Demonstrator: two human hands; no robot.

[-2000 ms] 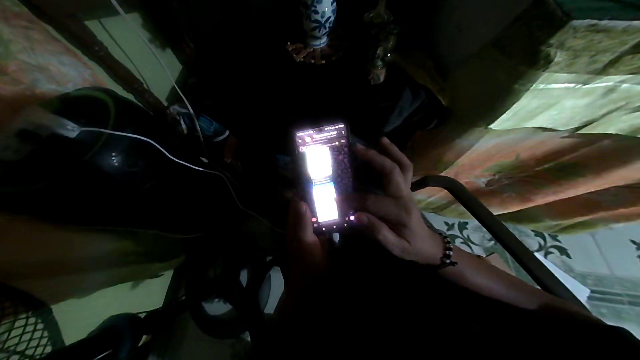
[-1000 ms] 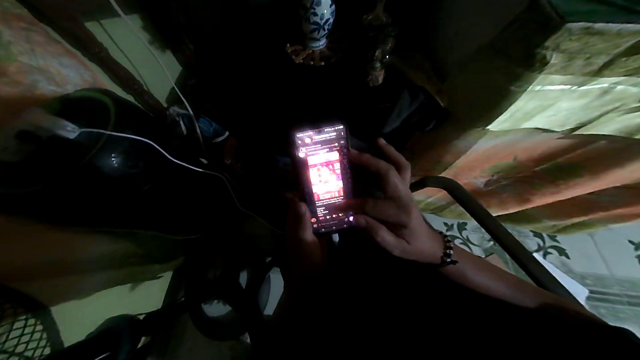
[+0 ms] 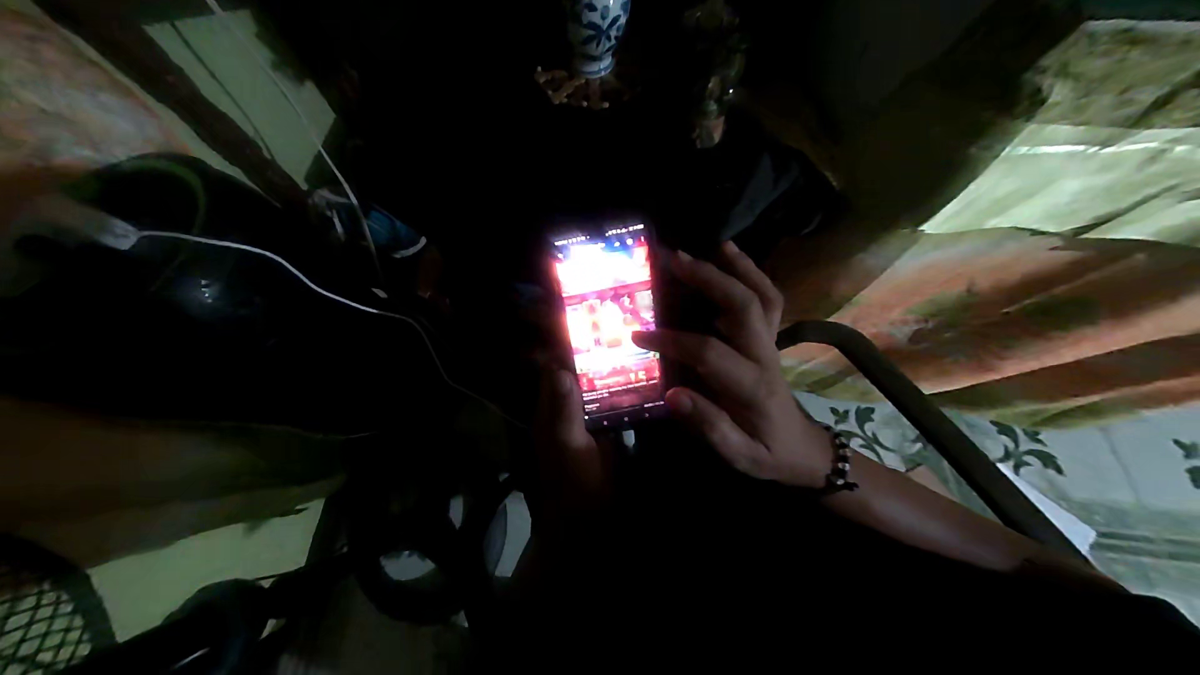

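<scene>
A lit smartphone [image 3: 609,323] is held upright in my left hand [image 3: 574,436], whose thumb lies along the phone's lower left edge; the rest of that hand is lost in the dark. My right hand [image 3: 750,375] is at the phone's right side, fingers apart and holding nothing, with one fingertip over the screen. A beaded bracelet [image 3: 839,459] circles the right wrist. A white plug [image 3: 629,437] shows at the phone's bottom edge. A white cable [image 3: 309,279] runs in from the left toward the phone and fades into the dark.
A blue and white vase [image 3: 598,36] stands beyond the phone at the top. Patterned curtains [image 3: 1031,309] hang on the right, behind a curved chair arm or tube [image 3: 900,394]. At the lower left is a dark mesh [image 3: 42,609]. Much of the middle is too dark to read.
The picture on the phone's screen has changed. One finger of my right hand now reaches over the screen, where two seconds ago the fingers were beside it. My left hand keeps its hold.
</scene>
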